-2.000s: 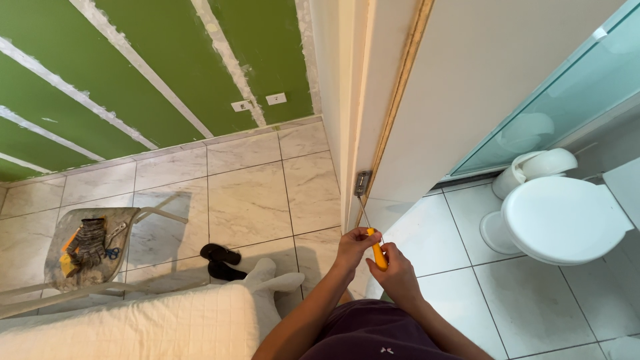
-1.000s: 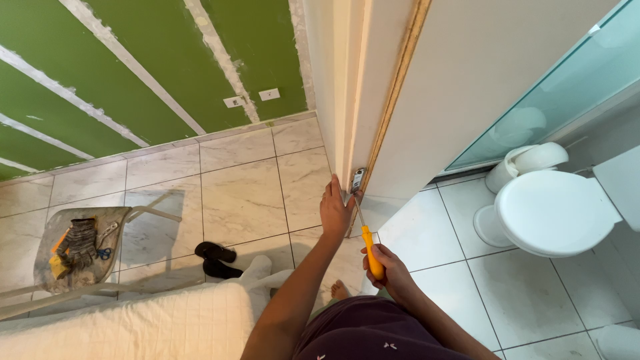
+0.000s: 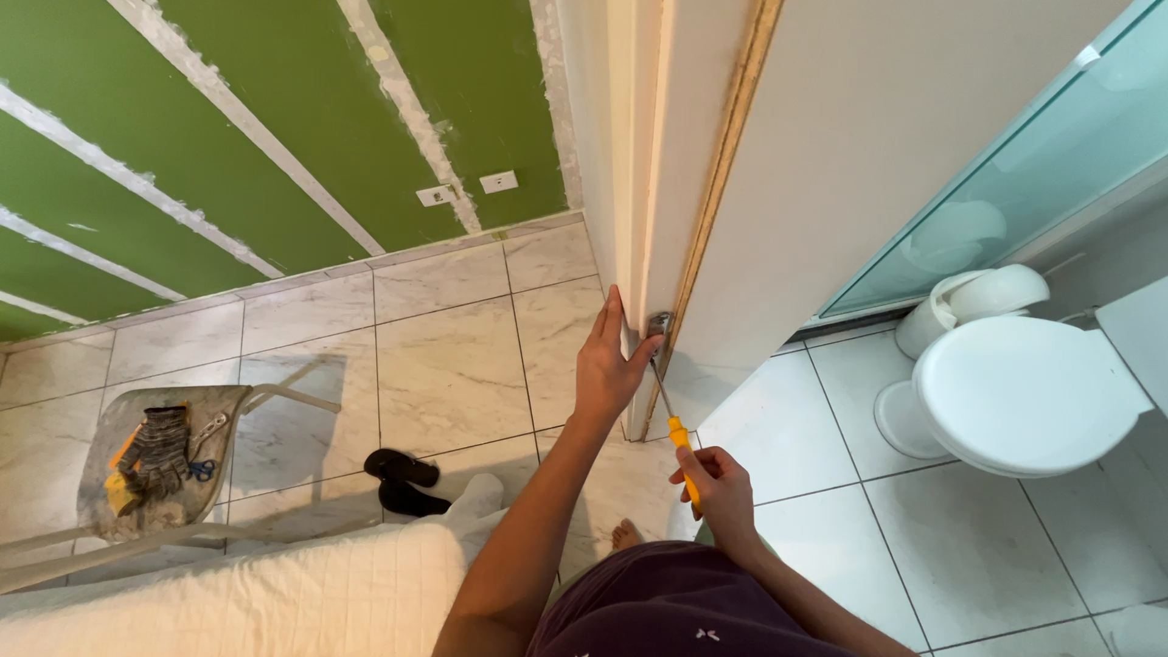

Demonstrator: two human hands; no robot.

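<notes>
My right hand (image 3: 716, 484) is closed round the yellow handle of a screwdriver (image 3: 680, 440), whose shaft points up toward the door jamb. At the jamb edge, a metal door hinge or strike plate (image 3: 660, 325) sits in a recess; which of the two cannot be told. My left hand (image 3: 610, 360) rests on the white door frame (image 3: 646, 219), fingers spread along it, its thumb at the lower end of the metal plate. The screwdriver's tip is beside that thumb and largely hidden by it.
A chair (image 3: 96, 456) at the left holds grey work gloves (image 3: 162, 447), blue-handled scissors (image 3: 201, 470) and other tools. Black flip-flops (image 3: 406, 470) lie on the tiles beside a bed with a cream cover (image 3: 365, 593). A white toilet (image 3: 1027, 397) stands at the right, near a glass panel (image 3: 995, 173).
Two seconds ago both hands were together at the screwdriver, below the metal plate. My left hand has moved up to the frame, while the right keeps the yellow handle, the shaft now pointing to the plate.
</notes>
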